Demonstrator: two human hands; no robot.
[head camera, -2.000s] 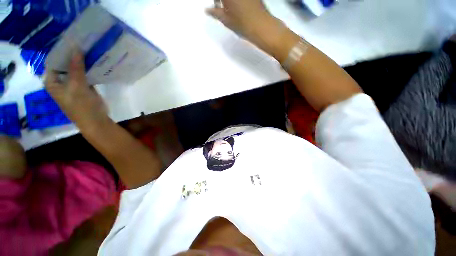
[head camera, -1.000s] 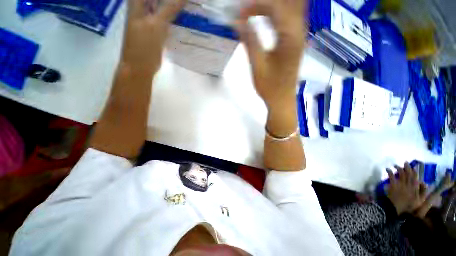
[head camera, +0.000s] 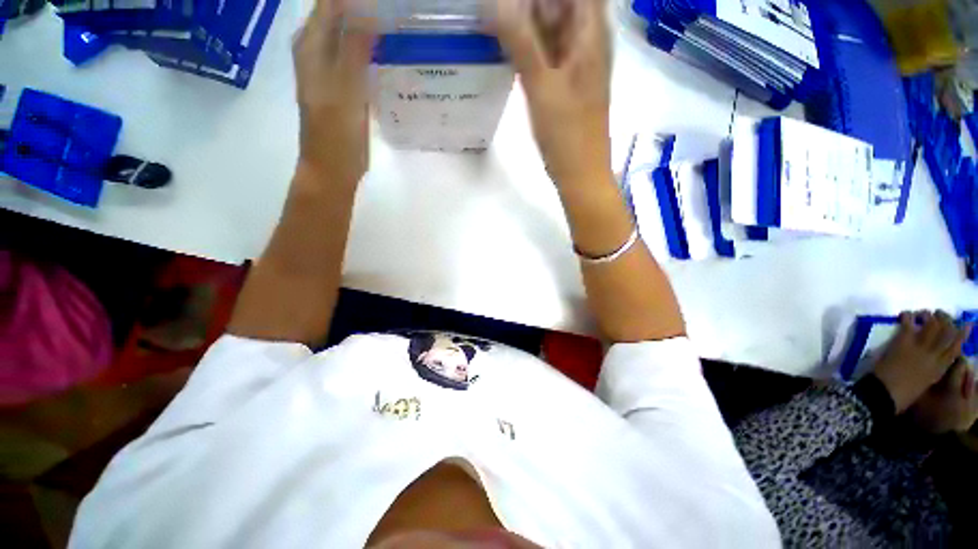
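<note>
A white and blue retail box (head camera: 442, 102) stands over the white table in front of me, small dark text on its pale face. My left hand (head camera: 335, 80) is on its left side and my right hand (head camera: 558, 75) on its right side, so the box is held between both hands. Both hands are blurred and reach the top edge of the picture. The upper part of the box is cut off there, with a shiny clear area at its top.
A bright-blue card (head camera: 59, 147) with a black plug lies at left. Blue boxes (head camera: 198, 38) stand behind it. Stacked boxes (head camera: 740, 48) and white-blue boxes (head camera: 810, 177) lie at right. A person's hands (head camera: 928, 359) hold a box at lower right. Pink clothing (head camera: 48, 327) shows at left.
The box stands more upright and squarely between my hands, its printed face now clearer. At right, the other person's hands have moved up onto a box.
</note>
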